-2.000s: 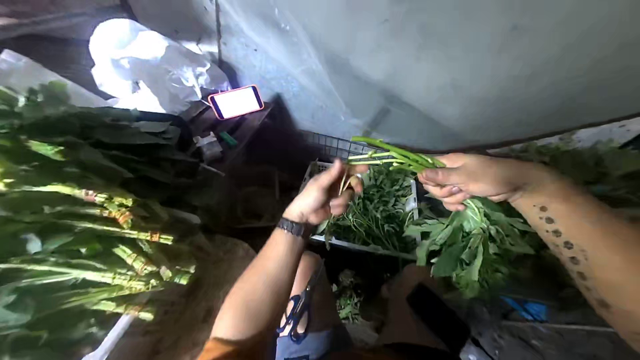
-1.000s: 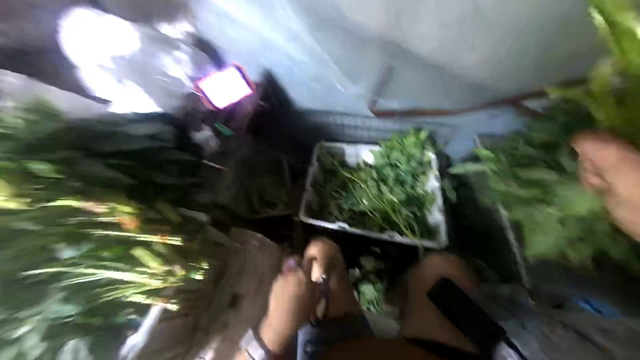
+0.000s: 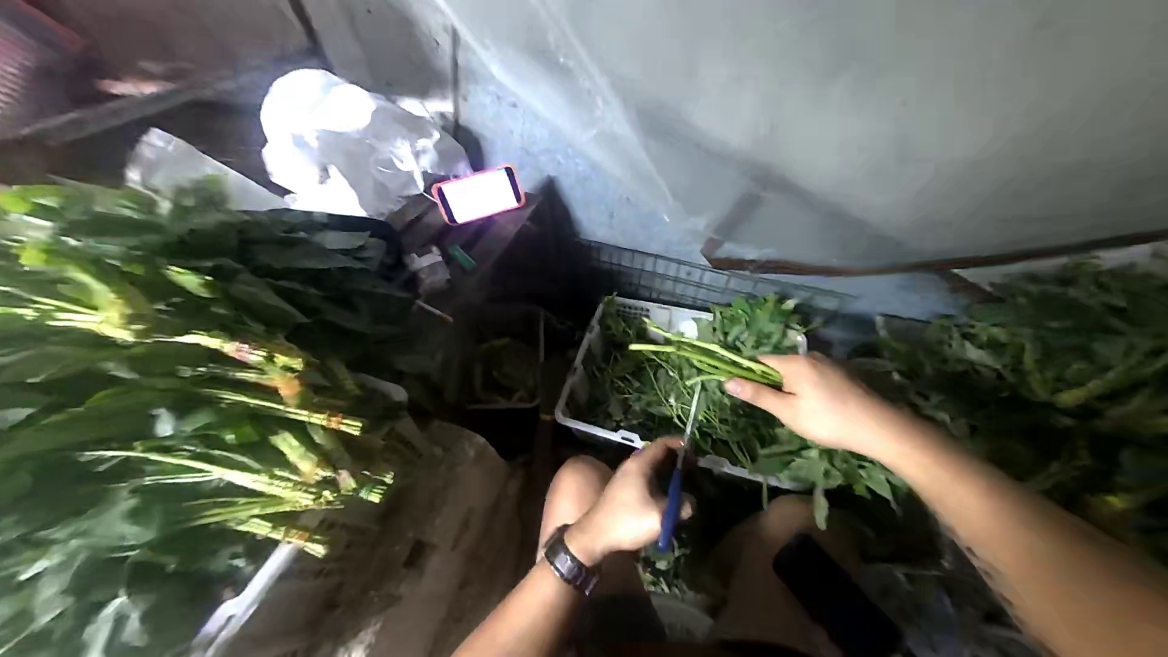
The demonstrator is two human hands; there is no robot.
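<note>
My left hand (image 3: pixel 634 502), with a dark watch at its wrist, grips blue-handled scissors (image 3: pixel 673 511). The metal blades point up, just below the cut ends of some green stems. My right hand (image 3: pixel 808 397) holds these leafy stems (image 3: pixel 707 356) in a bunch, stem ends to the left and leaves hanging below the hand. Both hands are over the near part of a white plastic crate (image 3: pixel 584 424) of loose greens. Whether the blades touch the stems I cannot tell.
Bundled greens (image 3: pixel 274 365) tied near their stem ends are piled at left. More greens (image 3: pixel 1049 365) lie at right. A lit phone (image 3: pixel 478 194) stands by a white plastic bag (image 3: pixel 356 137). A dark phone-like object (image 3: pixel 835 593) rests by my right thigh.
My left hand has raised the scissors, which lay on my lap two seconds ago. My right hand, over the greens at right one second ago, is back above the crate with stems.
</note>
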